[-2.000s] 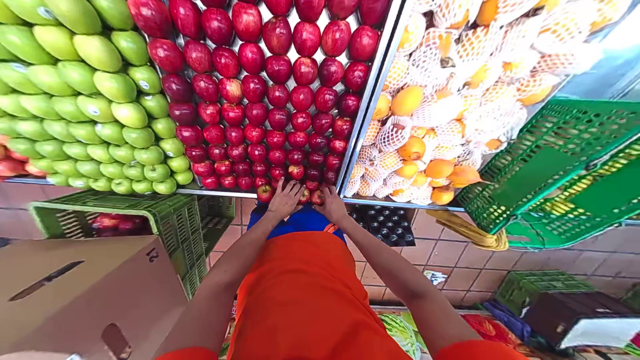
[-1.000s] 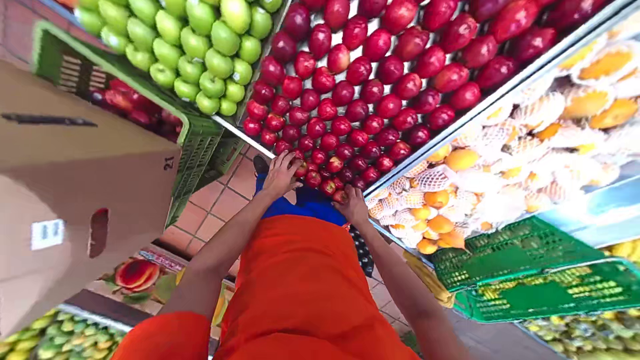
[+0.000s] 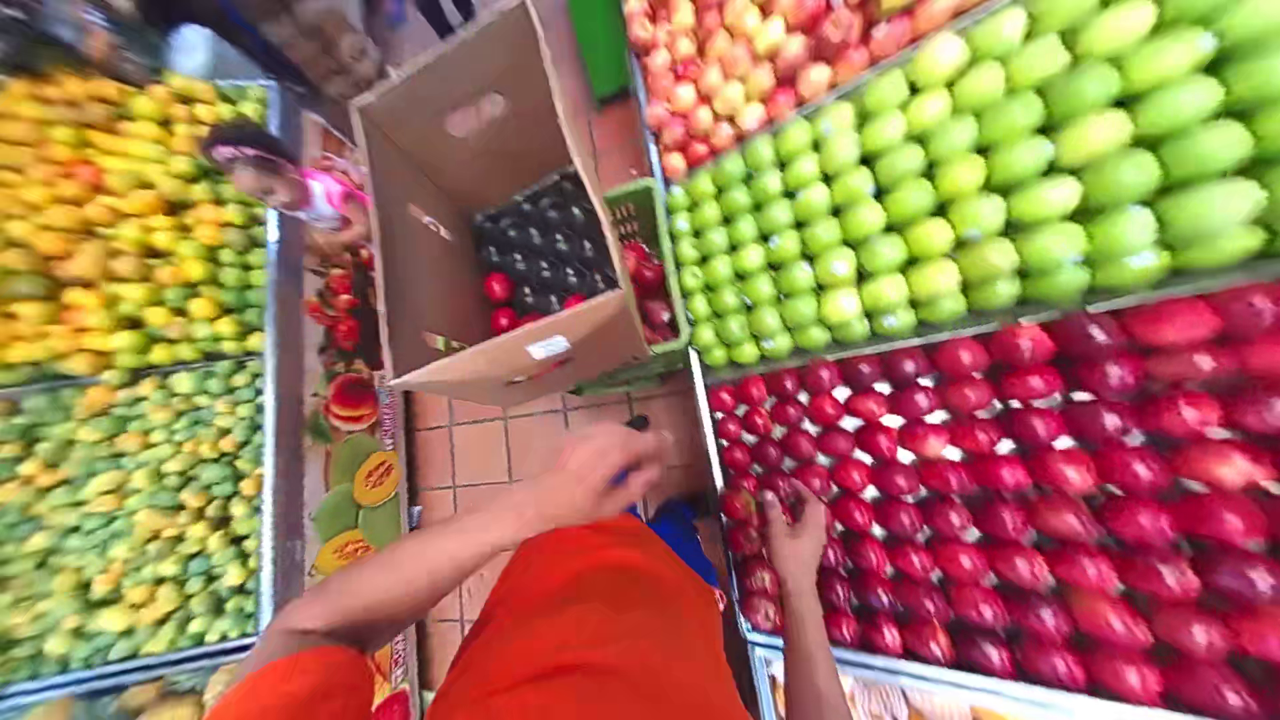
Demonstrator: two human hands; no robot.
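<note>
My right hand [image 3: 797, 525] rests on the red apples [image 3: 925, 510] near the front edge of their display, its fingers around one apple. My left hand [image 3: 605, 470] is in the air over the tiled floor, blurred; whether it holds anything does not show clearly. Beyond it stands an open cardboard box [image 3: 420, 220] with a black molded tray [image 3: 545, 240] and several red apples [image 3: 498, 288] inside. A green plastic crate [image 3: 640, 205] with red apples stands between the box and the display.
Rows of green apples [image 3: 885, 240] adjoin the red ones, with red-yellow fruit [image 3: 740, 70] beyond. Across the aisle is a stand of yellow and green fruit [image 3: 130, 480] with a metal edge. A child [image 3: 310, 200] stands beside the box. Terracotta tiles [image 3: 485, 450] cover the floor between.
The view has swung far to the left. My left hand has come off the red apples and out over the aisle floor. My right hand remains at the apples.
</note>
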